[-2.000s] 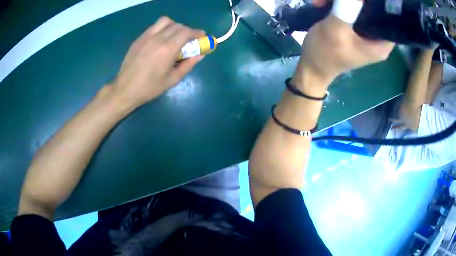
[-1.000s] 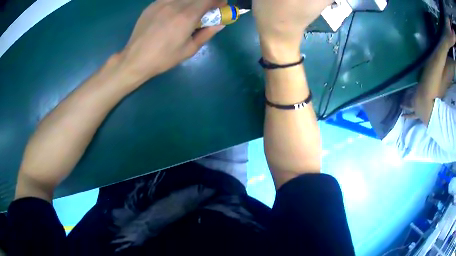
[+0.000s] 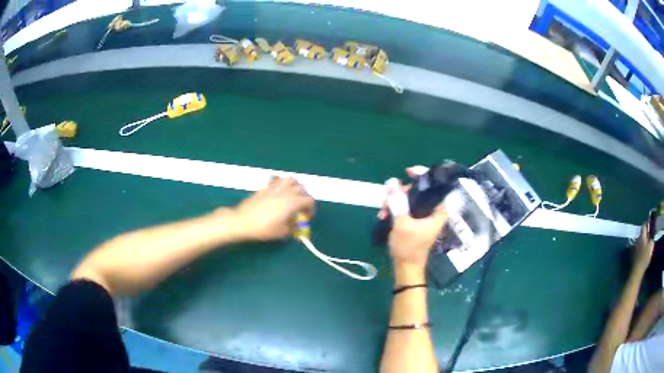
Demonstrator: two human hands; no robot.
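My left hand [image 3: 280, 209] holds a yellow handheld unit [image 3: 301, 225] at the middle of the green bench top; the fingers cover most of it. Its white cord loop [image 3: 338, 264] trails to the right on the bench. My right hand [image 3: 416, 229] is blurred and grips the black electric screwdriver [image 3: 439, 188], with a white wrap [image 3: 397, 198] at the fingers. The driver is over the left part of the silver-grey screw feeder [image 3: 499, 200]. The driver's tip cannot be made out.
A yellow unit [image 3: 187, 105] lies behind the white strip [image 3: 182, 167]. Several units [image 3: 309, 49] are bunched on the far ledge. Two more units [image 3: 574, 187] lie at right. A clear plastic bag [image 3: 45, 156] is at left. Another person's arm [image 3: 627, 306] is at the right edge.
The view has tilted up and shows more of the bench. The right hand with the driver is now apart from the unit, at the feeder. The left hand still holds the unit.
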